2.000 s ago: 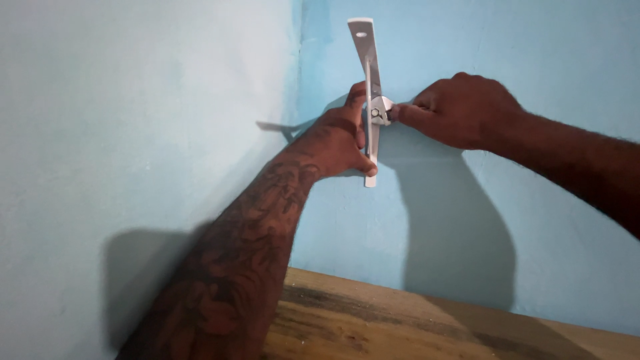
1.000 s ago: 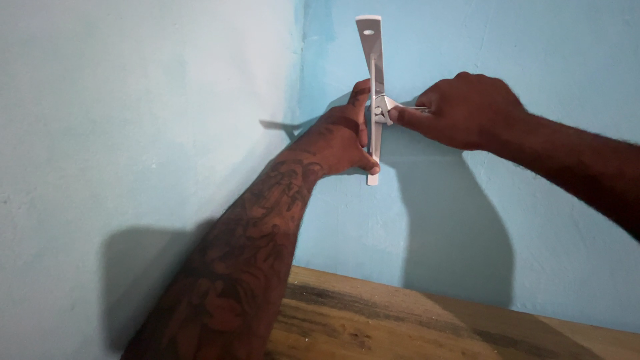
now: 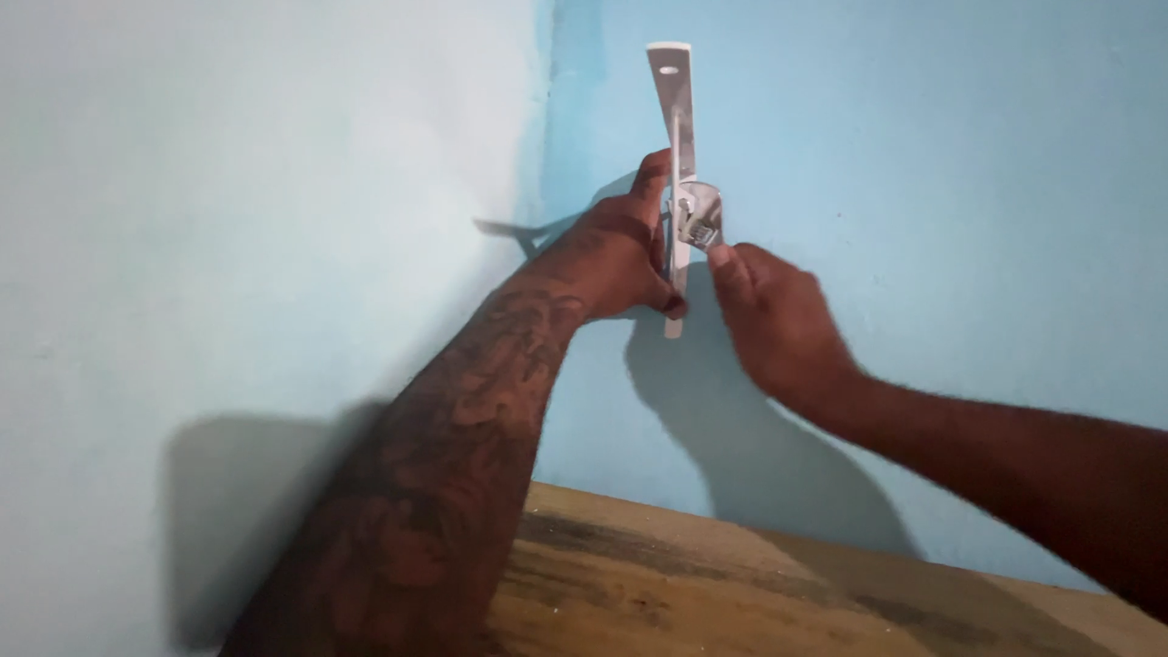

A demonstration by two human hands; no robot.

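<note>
A white metal shelf bracket stands upright against the blue wall, its upper arm with an oval hole pointing out toward me. My left hand grips the bracket from the left, thumb low on it and fingers partly hidden behind. In my right hand is a shiny adjustable wrench, its handle mostly hidden in the fist. The wrench's jaws sit at a bolt head or nut near the middle of the bracket; the exact fit of the jaws cannot be told.
A wall corner runs down just left of the bracket, with a paler wall on that side. Below the hands, a wooden surface with dark stains meets the blue wall. Shadows of both arms fall on the walls.
My right hand has swung downward with the wrench, from beside the bracket to lower right of the bolt. My left hand stays on the bracket.
</note>
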